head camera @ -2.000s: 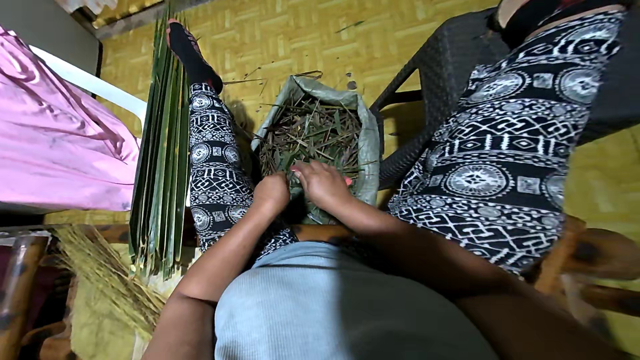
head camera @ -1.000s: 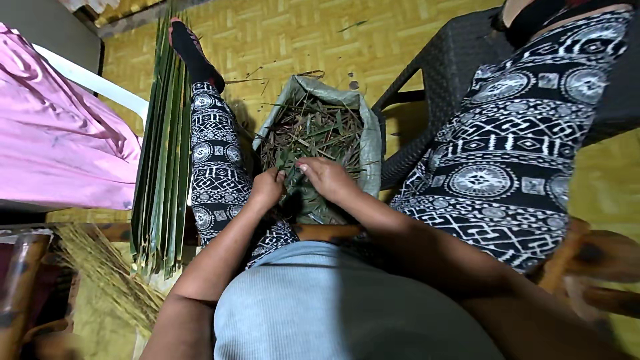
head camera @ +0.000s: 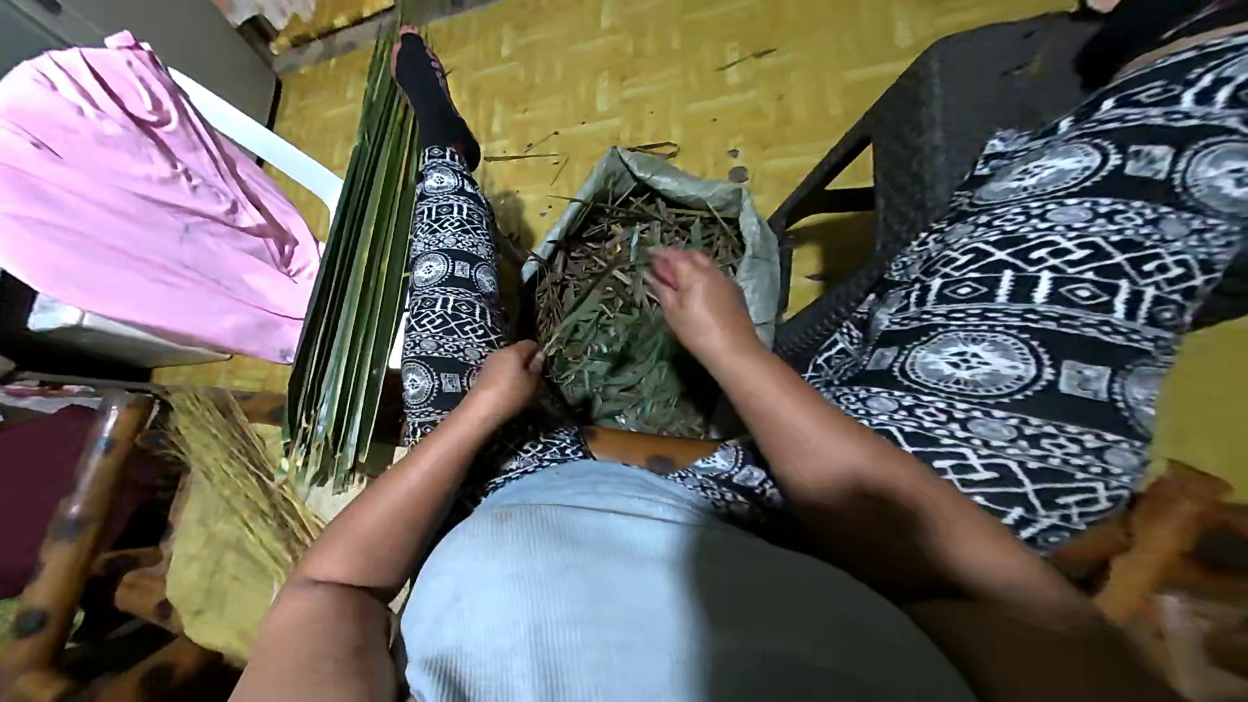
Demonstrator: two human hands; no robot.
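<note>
Between my legs stands a woven plastic sack (head camera: 760, 253) filled with brown and green leaf scraps (head camera: 624, 341). My left hand (head camera: 510, 375) is at the sack's near left side by my thigh, its fingers closed on a thin strip that is hard to make out. Over the scraps, toward the sack's right side, my right hand (head camera: 697, 292) is raised and blurred; something small and reddish shows at its fingers, and I cannot tell what it holds. A bundle of long green palm leaflets (head camera: 356, 273) lies alongside my left leg.
Dried thin stalks (head camera: 239, 468) lie at the lower left beside a wooden chair frame (head camera: 83, 526). Pink cloth (head camera: 146, 195) drapes a white chair (head camera: 253, 132) at the left. My right leg rests on a dark woven chair (head camera: 936, 107). Leaf bits lie on the yellow floor (head camera: 604, 88).
My hands were together over the near part of the sack and are now apart. The right one has moved forward and to the right, the left one back toward my left thigh.
</note>
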